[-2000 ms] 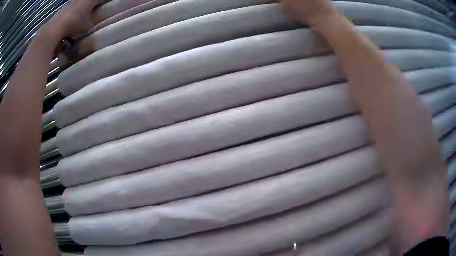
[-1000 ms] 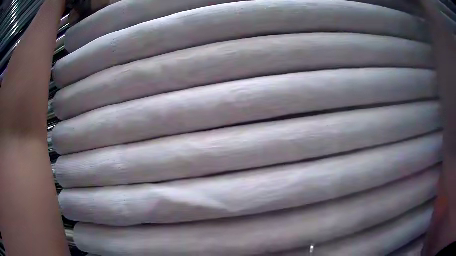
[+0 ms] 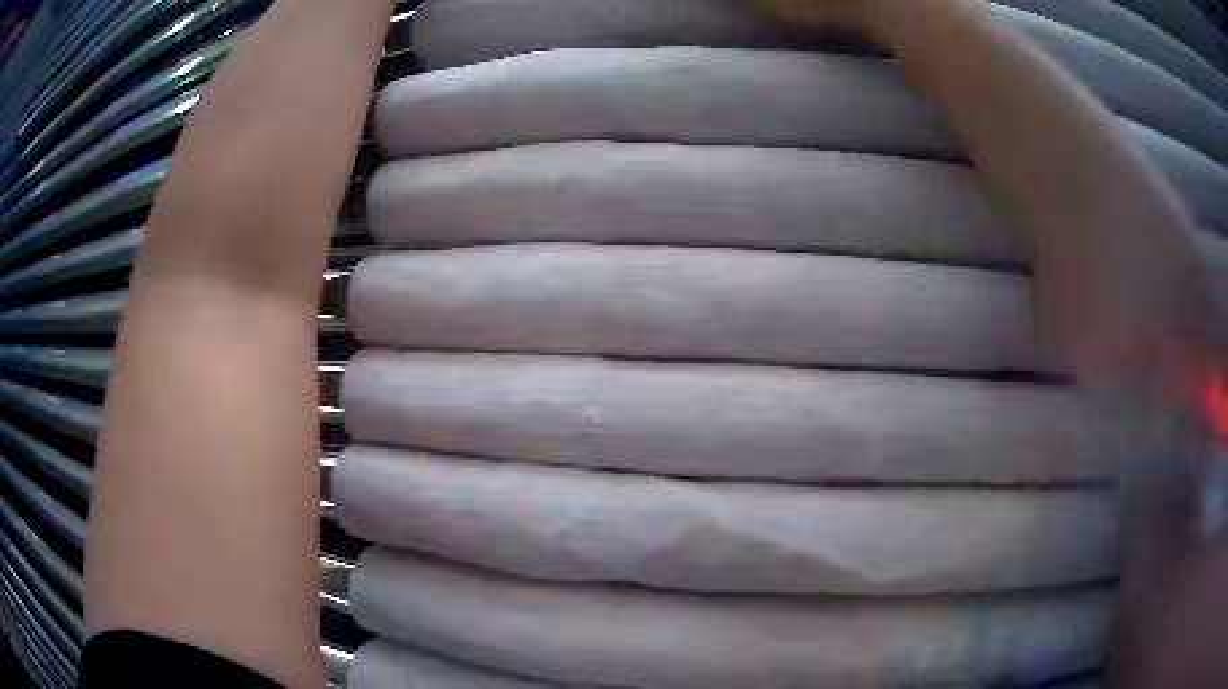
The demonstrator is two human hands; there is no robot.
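Observation:
White fabric-covered rods [image 3: 646,303] run side by side across the middle of the head view, with a slight wrinkle on one low ridge. Their left ends stop short, and bare metal rods show there. My left forearm reaches up over the left ends; my left hand is cut off by the top edge. My right hand [image 3: 822,11] is at the top edge over the uppermost covered rods, blurred and partly cut off. Its fingers cannot be made out, nor whether it holds anything.
Shiny bare metal rods [image 3: 67,318] fan out along the left side, with dark gaps between them. More covered rods continue at the upper right behind my right forearm. A red glow shows at the right edge.
The covered rods have shifted and levelled in view, with their left ends further right and more bare rods showing. My right forearm has come back inward; my left hand has left the picture.

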